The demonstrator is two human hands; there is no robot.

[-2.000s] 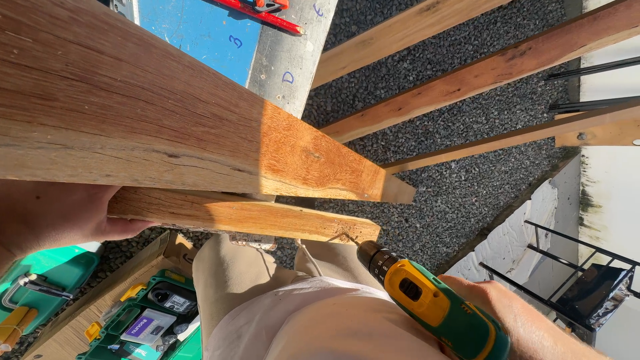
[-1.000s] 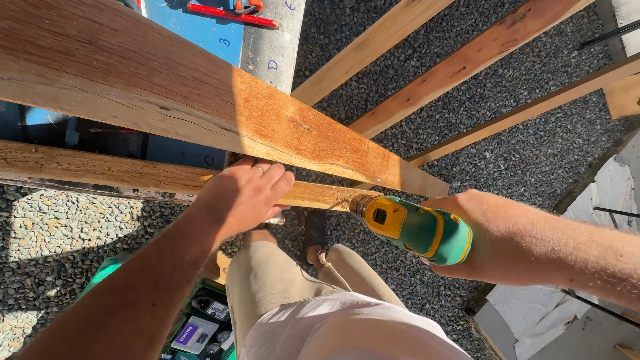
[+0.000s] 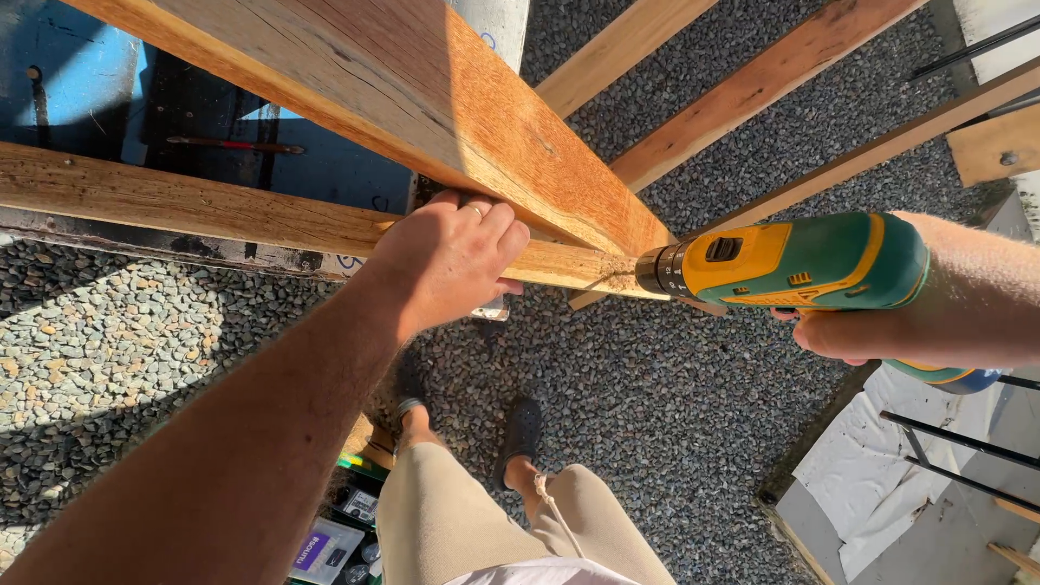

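My right hand (image 3: 845,329) grips a green and yellow cordless drill (image 3: 804,260) that lies level, its black chuck at the end of a narrow wooden board (image 3: 195,199). Wood shavings lie on the board beside the chuck; the bit's tip is hidden. My left hand (image 3: 451,256) is clasped over the same board, thumb below and fingers on top, left of the drill. Just above, a wide wooden plank (image 3: 487,122) runs diagonally, its narrow end close to the chuck.
Several timber beams (image 3: 756,89) cross the upper right above gravel (image 3: 601,406). A blue work surface (image 3: 325,154) with a red-banded pencil-like tool (image 3: 236,145) lies at the upper left. A toolbox with a clear-lidded case (image 3: 325,552) stands beside my legs; black metal rods (image 3: 959,439) jut in at the right.
My left hand has moved right along the narrow board from its far left part and now lies over it. The drill has stayed at the board's end. The view has shifted.
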